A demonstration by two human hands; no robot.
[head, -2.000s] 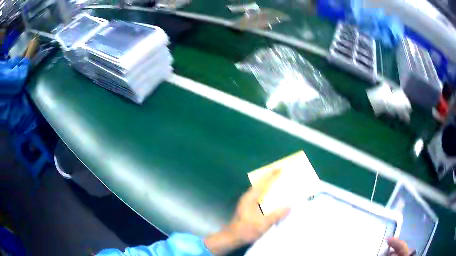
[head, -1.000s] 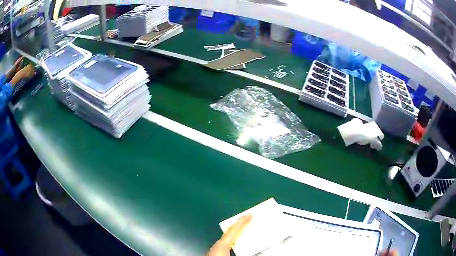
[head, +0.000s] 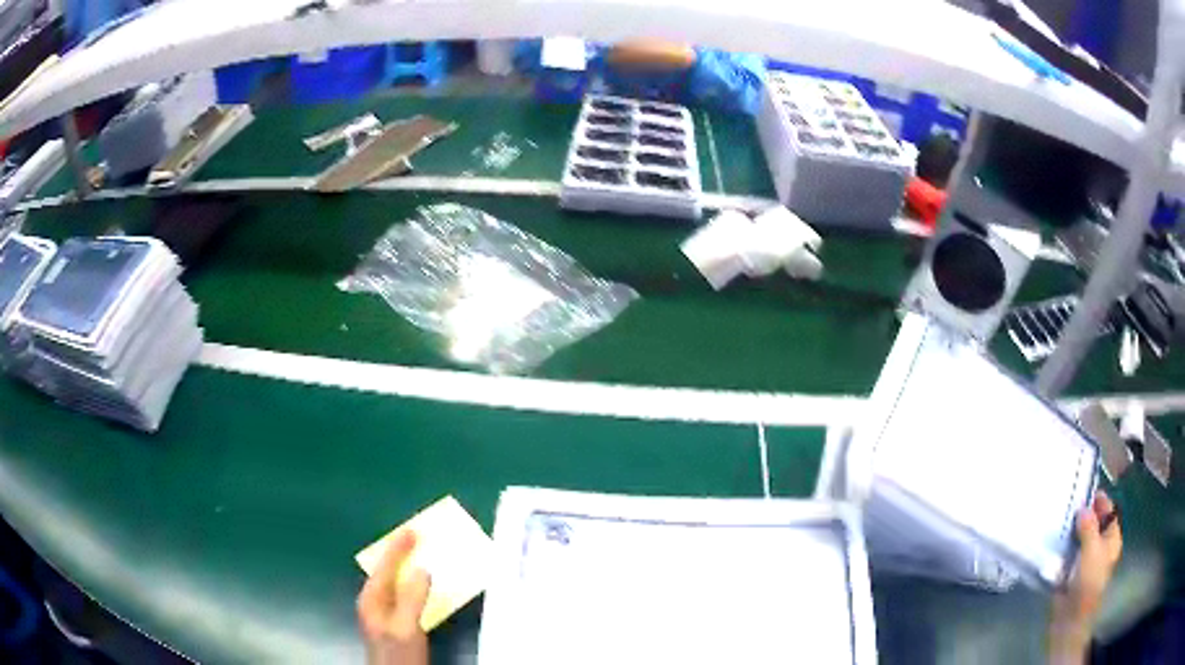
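Note:
My left hand (head: pixel 396 604) holds a pale yellow release-paper sheet (head: pixel 455 552) between thumb and fingers, left of a white-edged housing (head: pixel 676 591). That housing lies flat on the green bench, its centre glaring white and its near edge cut off by the frame. My right hand (head: pixel 1094 559) grips the right edge of a second housing (head: pixel 975 448), which is tilted above other panels at the right. A dark thing shows at my right fingers; whether it is the tweezers I cannot tell.
A stack of housings (head: pixel 104 325) stands at far left. Beyond the white strip (head: pixel 520 388) lie a crumpled clear bag (head: pixel 487 286), compartment trays (head: pixel 633 156), a white crumpled wipe (head: pixel 754 246) and a blower (head: pixel 968 276). Brown flat pieces (head: pixel 386 152) lie at the far side. A pale frame (head: pixel 520 24) crosses above.
The view has turned to the right. My right hand has moved from the flat housing to a tilted one at the right. My left hand still holds the sheet, now apart from the near housing.

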